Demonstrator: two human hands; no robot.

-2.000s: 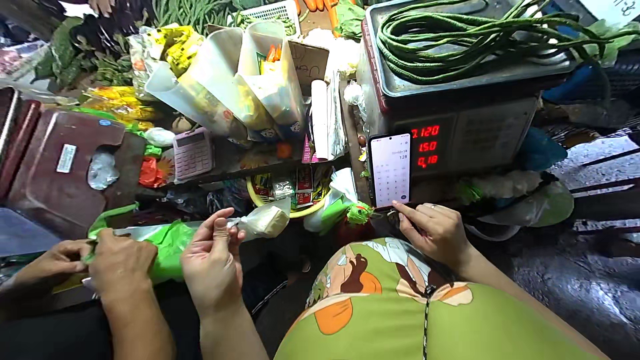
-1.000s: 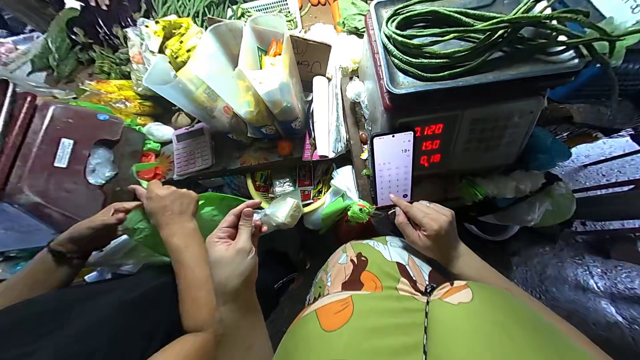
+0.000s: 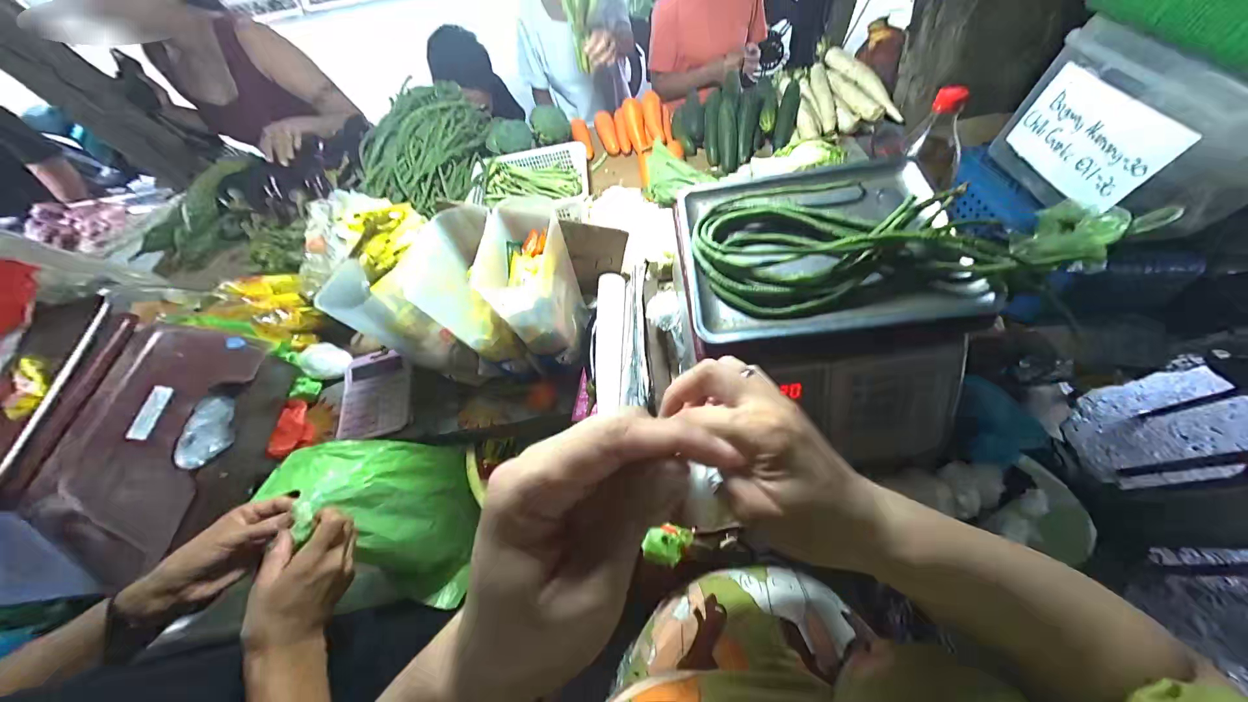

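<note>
My left hand (image 3: pixel 585 526) and my right hand (image 3: pixel 760 458) meet in front of me, fingers bent and touching or nearly so. Part of a whitish plastic bag (image 3: pixel 704 492) shows below and between them; the fingers hide whether either hand grips it. Right behind my hands stands a digital scale (image 3: pixel 868 400) with red digits, mostly covered. On its metal tray (image 3: pixel 707 327) lies a coiled bundle of long green beans (image 3: pixel 751 249). The smartphone is not visible. A pink calculator (image 3: pixel 375 395) lies left of my left hand.
At left, a co-worker's hands (image 3: pixel 292 556) hold a green plastic bag (image 3: pixel 390 507). Upright plastic containers (image 3: pixel 439 283) hold packets. Behind lie carrots (image 3: pixel 624 127), cucumbers (image 3: pixel 726 127) and white radishes (image 3: pixel 848 88). People stand across the stall. A clear bin (image 3: pixel 1170 107) with a handwritten sign stands right.
My right hand has left the phone's screen and come up beside my left hand, before the scale. The view has tilted up. The co-worker's green bag now looks fuller and rounder.
</note>
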